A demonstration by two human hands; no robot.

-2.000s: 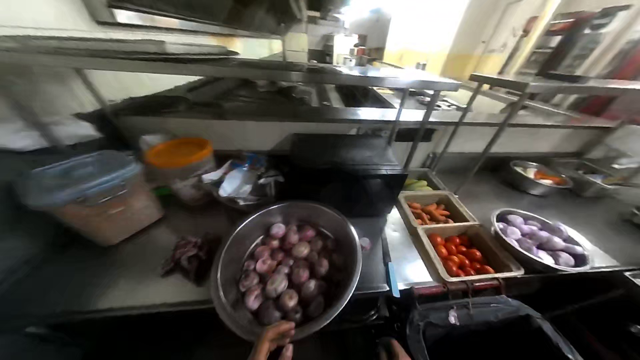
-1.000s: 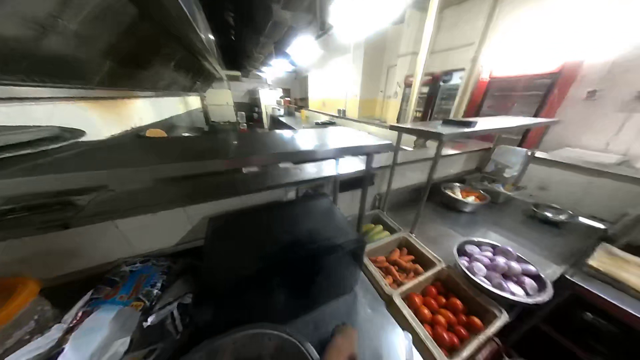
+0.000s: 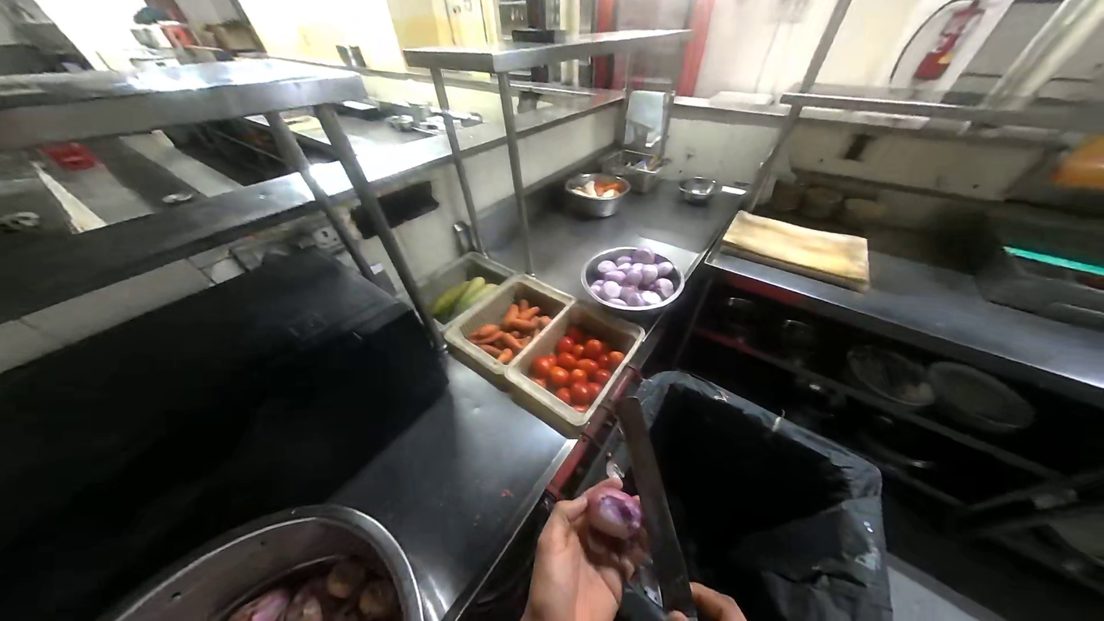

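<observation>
My left hand (image 3: 580,556) holds a purple onion (image 3: 614,512) in its fingers, low in the view. Close against its right side is the blade of a large knife (image 3: 657,509), pointing up and away, with its lower end in my right hand (image 3: 714,604), which shows only in part at the bottom edge. A bit of peel (image 3: 614,469) is by the onion. Behind both hands stands a bin lined with a black bag (image 3: 759,483). At the lower left, a large steel bowl (image 3: 392,552) holds unpeeled onions (image 3: 345,580).
Tubs of tomatoes (image 3: 580,371), carrots (image 3: 511,332) and green vegetables (image 3: 466,297) stand along the counter. Beyond them is a steel bowl of peeled onions (image 3: 636,280). Steel shelf posts (image 3: 379,216) rise at the left. A folded cloth (image 3: 798,246) lies on the right counter.
The view has swung to the right. My left hand now holds an onion and my right hand a knife; two seconds ago a knife lay on the counter beside the large bowl.
</observation>
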